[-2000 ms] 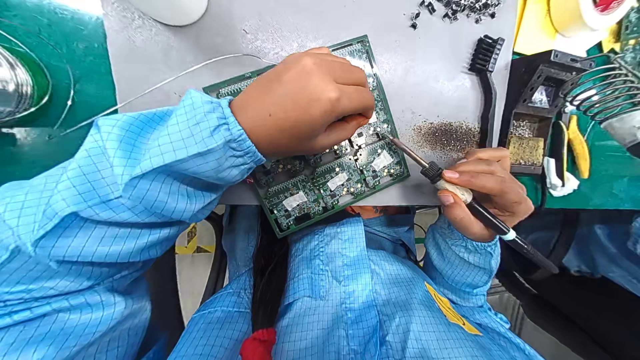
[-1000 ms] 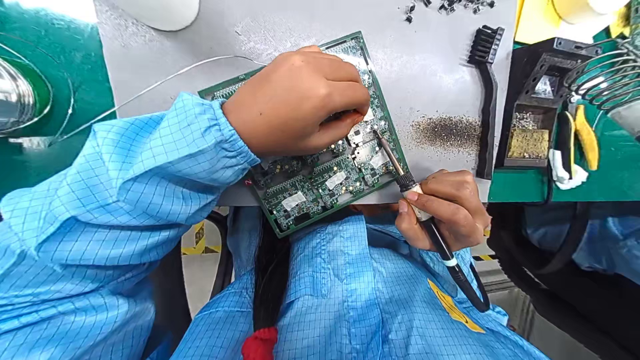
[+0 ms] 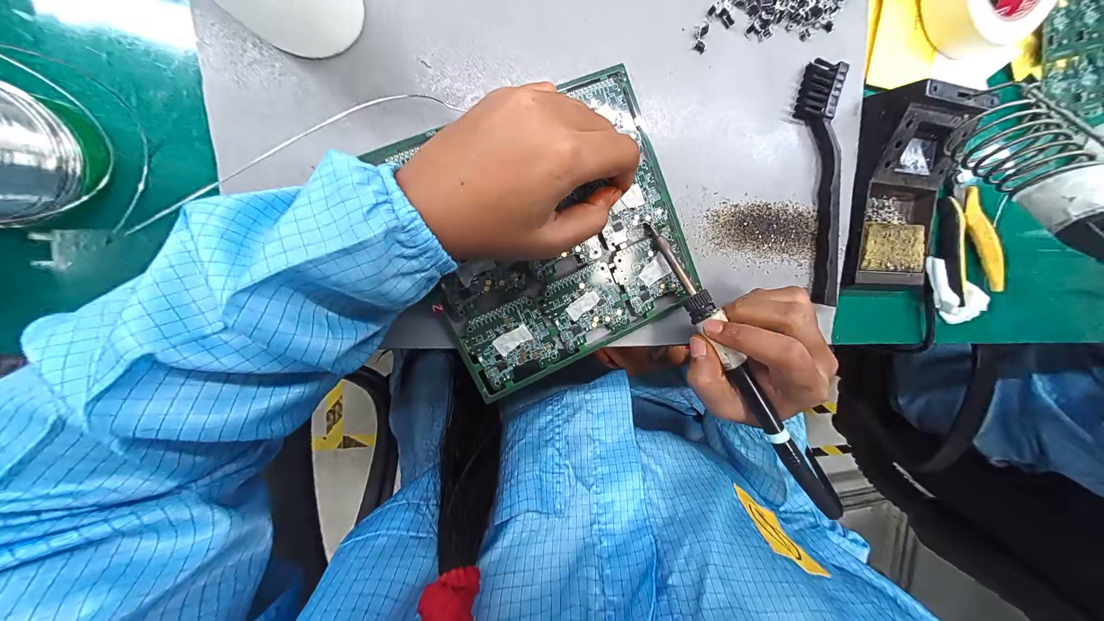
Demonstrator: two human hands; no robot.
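My right hand (image 3: 763, 354) grips a soldering iron (image 3: 761, 398) by its handle. The iron's tip touches or hovers just over the right part of a green panel of circuit boards (image 3: 582, 306), which lies tilted at the table's near edge. Above the panel is my left hand (image 3: 539, 172), with thumb and forefinger pinched on solder wire, whose working end is mostly hidden by the fingers. The solder wire (image 3: 323, 123) runs from the left and passes behind that hand. White patches sit on several boards of the panel.
A solder spool (image 3: 39, 159) stands at the left. To the right are a black brush (image 3: 824, 172), a pile of solder debris (image 3: 761, 231), a sponge (image 3: 893, 247) in a black holder, a coiled iron stand (image 3: 1018, 138) and yellow-black cutters (image 3: 983, 237). Small black components (image 3: 780, 15) lie at the top.
My right hand first moved left and down with the soldering iron, and its angle became steeper. My left hand has stayed over the panel with little change.
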